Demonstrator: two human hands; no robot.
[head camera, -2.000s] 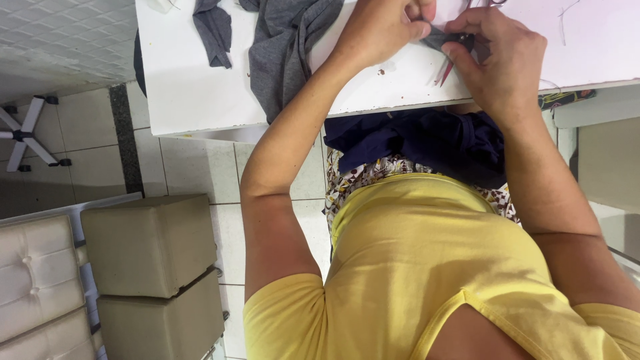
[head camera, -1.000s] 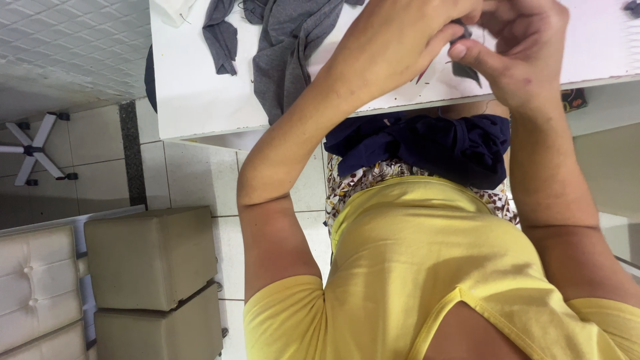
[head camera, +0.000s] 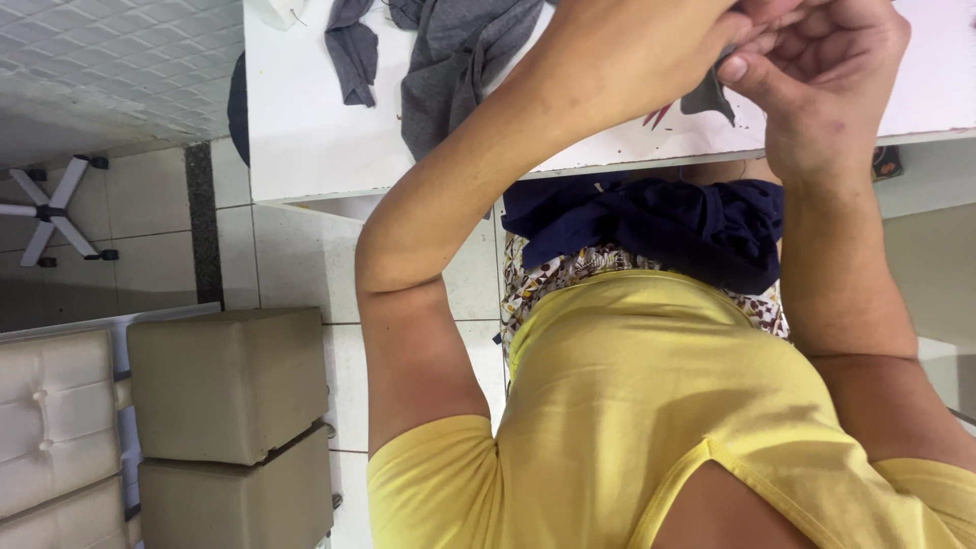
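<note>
At the top right, above the white table (head camera: 320, 145), my two hands meet. My right hand (head camera: 827, 84) pinches a small piece of dark grey fabric (head camera: 709, 99) between thumb and fingers. My left hand (head camera: 701, 38) touches it from the other side; its fingertips are partly cut off by the frame's top edge, so its grip is unclear. Pointed red tips of a tool (head camera: 656, 116) lie on the table below my left hand. Grey knit cloth (head camera: 450, 69) and a narrow grey strip (head camera: 354, 53) rest left of my left forearm.
Dark blue cloth (head camera: 656, 221) lies on my lap under the table's edge (head camera: 610, 169). Beige padded stools (head camera: 221, 381) and a tufted seat (head camera: 53, 427) stand at the left. A chair's wheeled base (head camera: 47, 213) is on the tiled floor. Something white (head camera: 278, 11) sits at the table's corner.
Two seconds ago a dark-handled tool showed at my right hand; its handle is now out of sight. My hands have come closer together and moved toward the frame's top edge.
</note>
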